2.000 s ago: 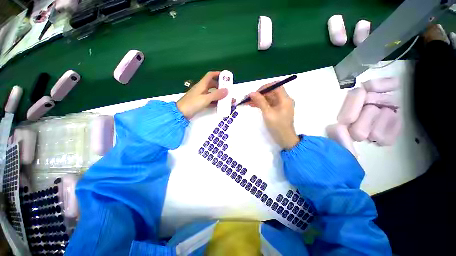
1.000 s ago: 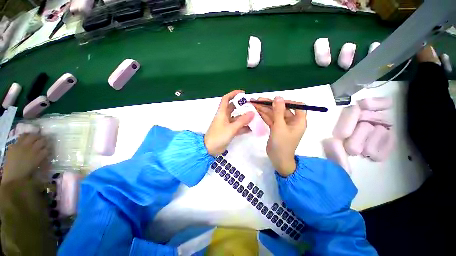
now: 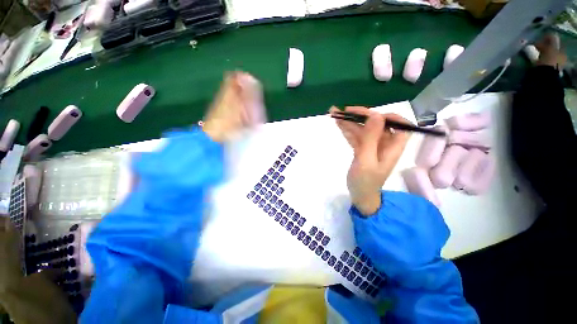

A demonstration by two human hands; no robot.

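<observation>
My left hand [image 3: 227, 109] is blurred at the near edge of the green belt and holds a pink housing [image 3: 252, 101], also blurred. My right hand [image 3: 370, 144] is raised over the white surface and holds black tweezers [image 3: 405, 126] pointing left, with nothing clear to see at the tip. The label sheet [image 3: 267, 204] with rows of small dark labels lies on the white surface below and between my hands; my right sleeve lies by its lower right end.
The green conveyor belt [image 3: 183, 69] carries several spaced pink housings. A pile of pink housings [image 3: 465, 168] lies at right, beside a slanted grey post [image 3: 487, 63]. A clear blister tray [image 3: 79, 183] is at left. Another person's dark sleeve [image 3: 538, 126] is at right, a brown sleeve at lower left.
My left hand has moved left and up to the belt with the housing. My right hand and the tweezers have come away from the housing, slightly right. The label sheet is more fully uncovered.
</observation>
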